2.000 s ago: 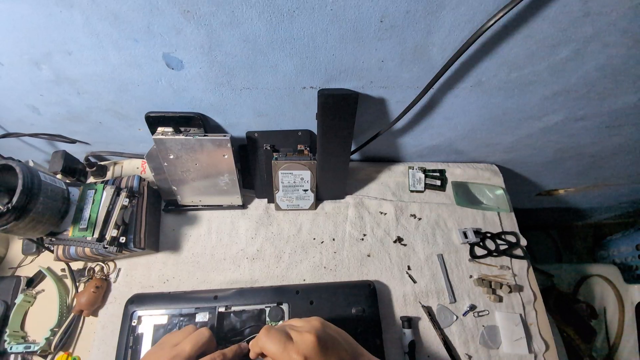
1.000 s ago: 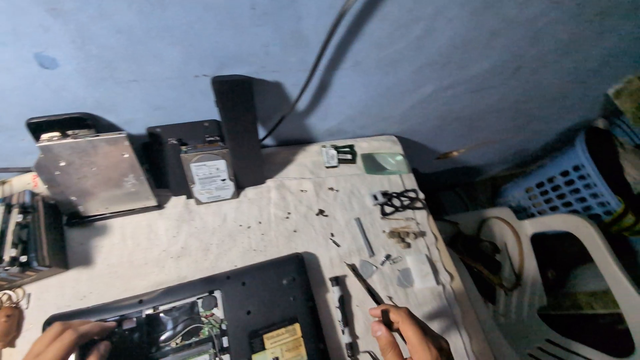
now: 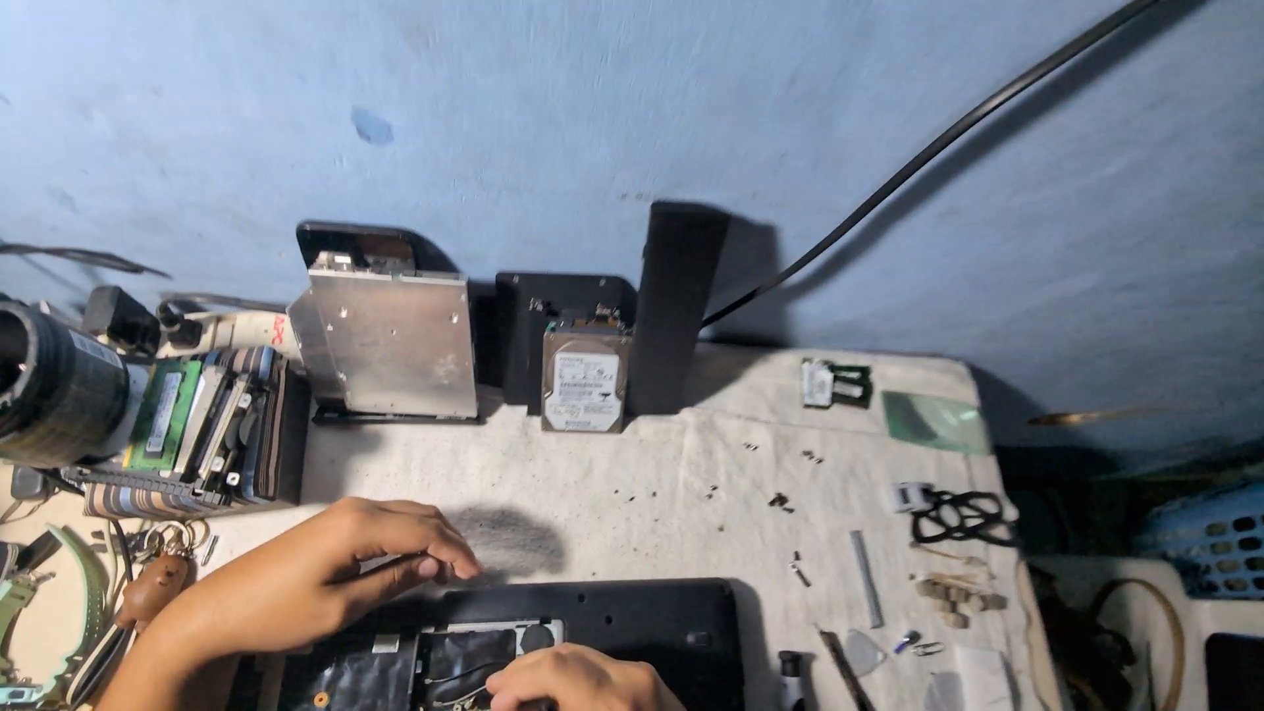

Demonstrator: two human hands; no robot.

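Note:
A black laptop base (image 3: 652,612) lies bottom side up at the lower edge, its inner parts showing through an opening. Above its back left edge hovers my left hand (image 3: 395,553), fingers loosely curled, with nothing seen in them. My right hand (image 3: 583,679) is low over the opening, near thin cables; its fingertips are partly hidden, so a held item cannot be made out. To the right of the laptop lie a dark thin tool (image 3: 842,670) and a black-and-silver pen-like tool (image 3: 791,681), apart from my right hand.
An optical drive (image 3: 390,346), a hard disk drive (image 3: 585,380) and a black battery pack (image 3: 679,306) stand against the wall. Small screws (image 3: 781,502) are scattered over the cloth. A striped box (image 3: 281,434) of parts is at left, a black cable (image 3: 963,518) at right.
My left hand has lifted from the laptop to above its back edge. My right hand has moved from the tools at the right back over the laptop. The view has swung left since one second ago.

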